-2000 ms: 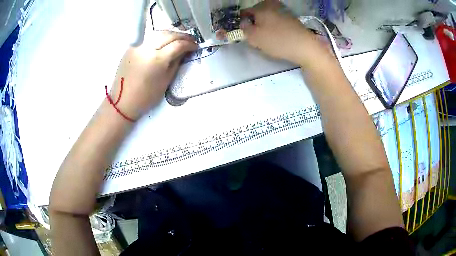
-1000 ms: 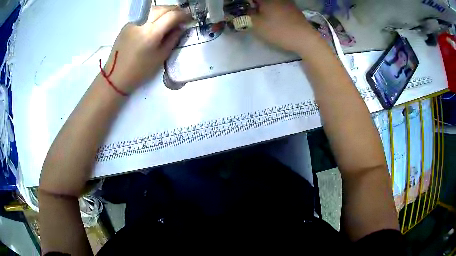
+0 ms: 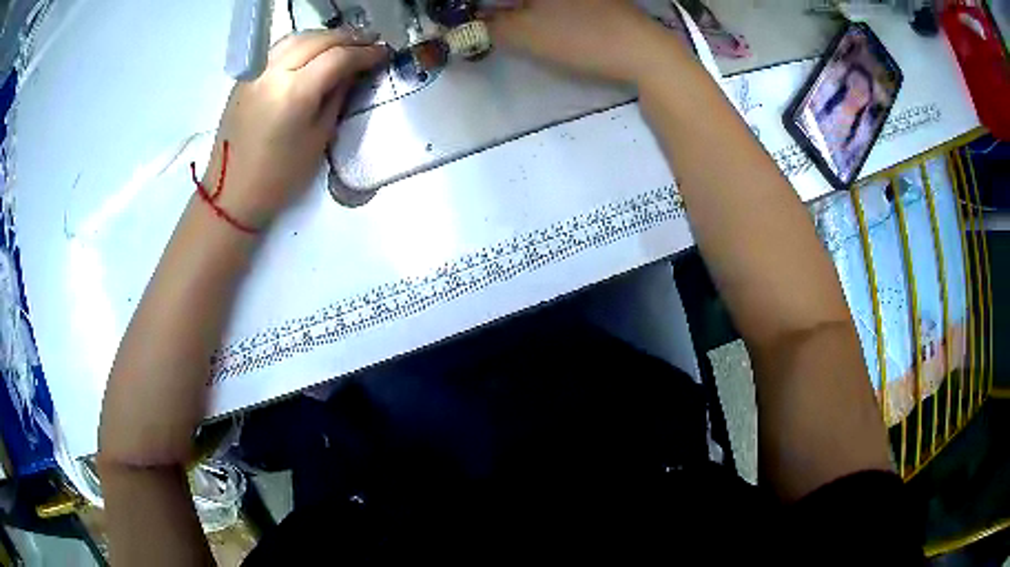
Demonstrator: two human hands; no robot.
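The sewing machine's presser foot and needle area (image 3: 412, 50) is at the top edge of the view. My left hand (image 3: 297, 100) is just left of it, fingers bent together, fingertips near the needle plate; I cannot tell whether they pinch anything. My right hand (image 3: 543, 31) is right of the presser foot, beside a ribbed cream knob (image 3: 469, 40); its fingertips are partly hidden behind machine parts at the top edge. The grey machine bed (image 3: 388, 150) lies below both hands. A white tape (image 3: 700, 39) runs beside my right wrist.
A black smartphone (image 3: 847, 105) with a lit screen lies at the right. A yellow wire basket (image 3: 910, 321) with a pale blue packet hangs beyond the table's right front edge. A red object (image 3: 980, 66) is at the far right. A printed ruler (image 3: 443, 282) runs along the table front.
The white piece seen between my hands two seconds ago no longer shows there. My left hand has drawn back a little left from the needle. The whole view has shifted.
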